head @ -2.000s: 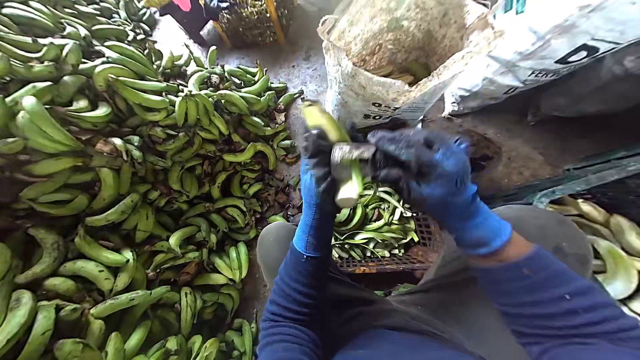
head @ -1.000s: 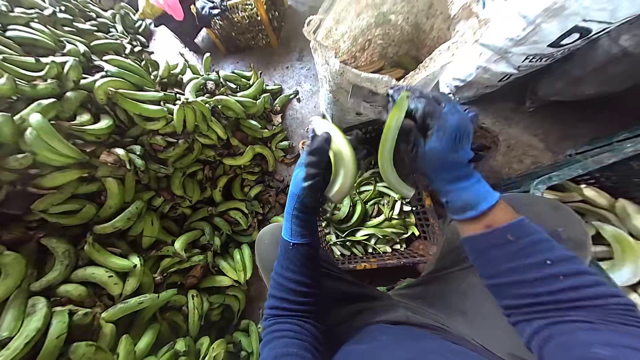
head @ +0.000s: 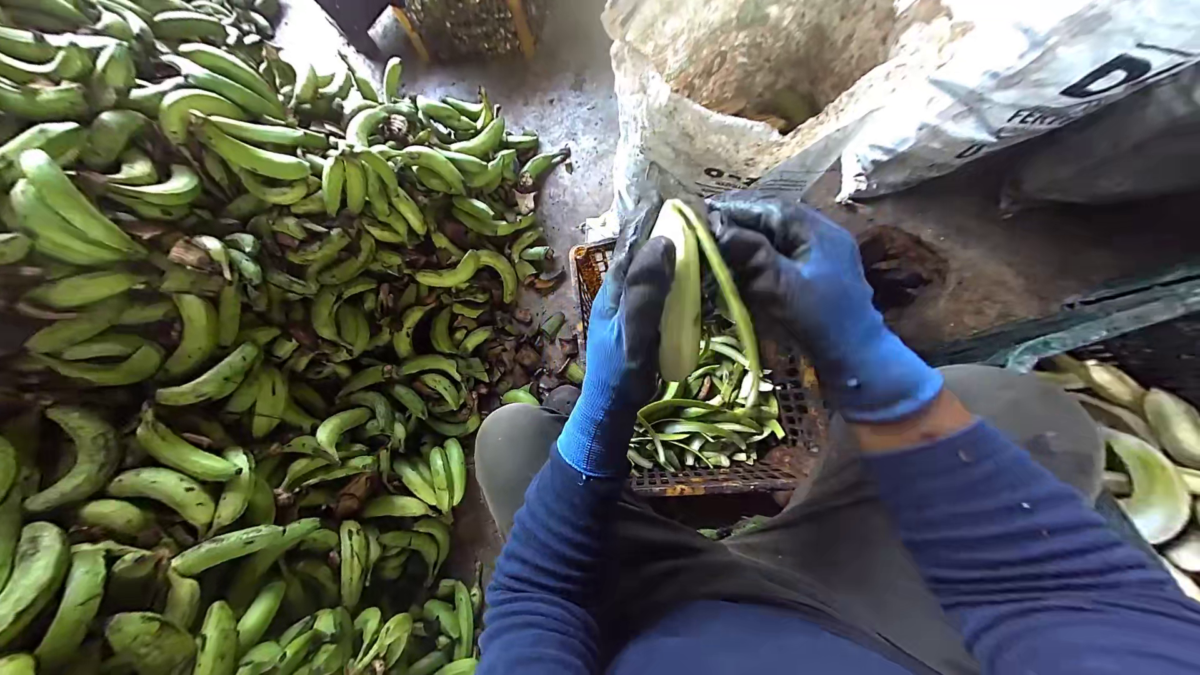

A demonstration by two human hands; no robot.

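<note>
My left hand (head: 630, 323), in a blue glove with a dark palm, holds a mostly peeled green plantain (head: 681, 309) upright. A long strip of green peel (head: 729, 281) bends away from the plantain's top and hangs on its right side. My right hand (head: 797, 281), gloved the same way, has its fingers at the top of that strip; its fingertips are partly hidden, and whether it holds a tool cannot be told. Below both hands, between my knees, a plastic crate (head: 797, 412) holds many peel strips (head: 703, 422).
A large heap of unpeeled green plantains (head: 234, 375) covers the left side. An open white woven sack (head: 656, 122) stands ahead, with another printed sack (head: 1012, 103) to its right. Peeled plantains (head: 1148, 478) lie in a container with a green edge (head: 1106, 328) at far right.
One second ago a peel piece was apart from the plantain, near my right hand. Now my hands are close together, and a narrower strip bends from the plantain's top.
</note>
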